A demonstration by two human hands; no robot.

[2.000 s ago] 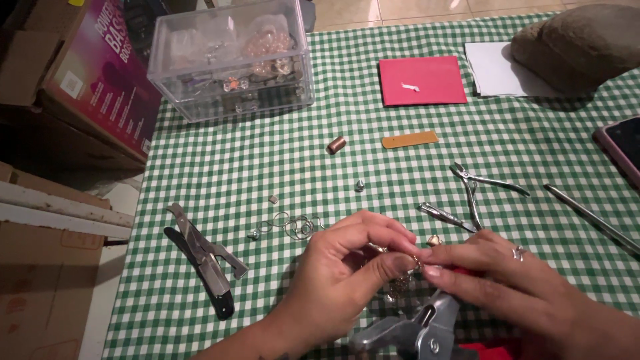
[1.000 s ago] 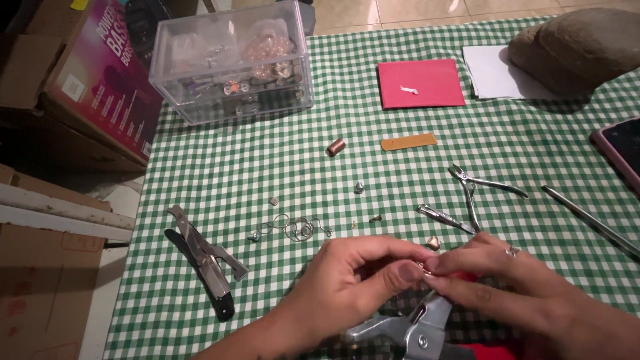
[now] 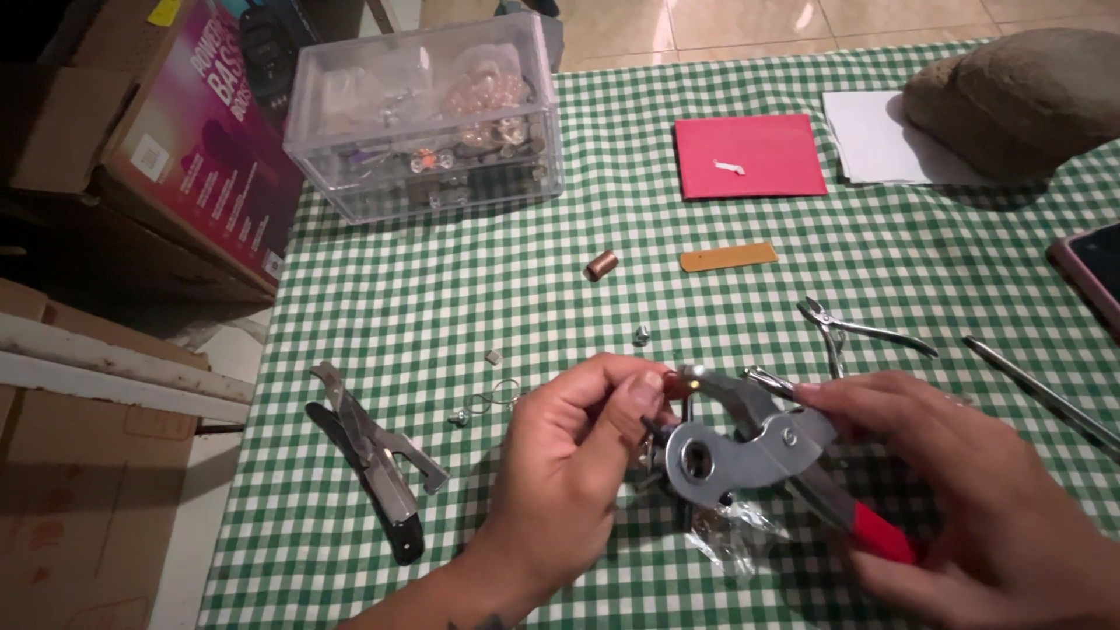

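My right hand (image 3: 954, 490) is closed around a rotary leather hole punch (image 3: 744, 455) with red grips, its head pointing left. At the jaw tips, my left hand (image 3: 569, 464) pinches something small between thumb and forefinger; the fingers mostly hide it. Crumpled clear plastic (image 3: 739, 534) lies below the punch head. Cuticle nippers (image 3: 862, 331) rest beyond my right hand, and a small metal tool (image 3: 770, 382) is by its fingertips. A curled wire or fine chain (image 3: 494, 398), a metal bead (image 3: 642, 334) and a small square piece (image 3: 493, 357) lie around my left hand.
A metal multi-tool (image 3: 376, 464) lies at left. Farther back are a clear drawer box (image 3: 429, 114), a copper-colored cylinder (image 3: 602, 265), a tan strip (image 3: 729, 256), a red card (image 3: 752, 157), and a stone (image 3: 1015, 96) on white paper (image 3: 862, 140). A metal rod (image 3: 1041, 389) and phone (image 3: 1094, 271) are at right.
My right hand has taken hold of the hole punch, which lay under the hands before, and its head is now raised beside my left fingertips. The clear plastic has come into sight.
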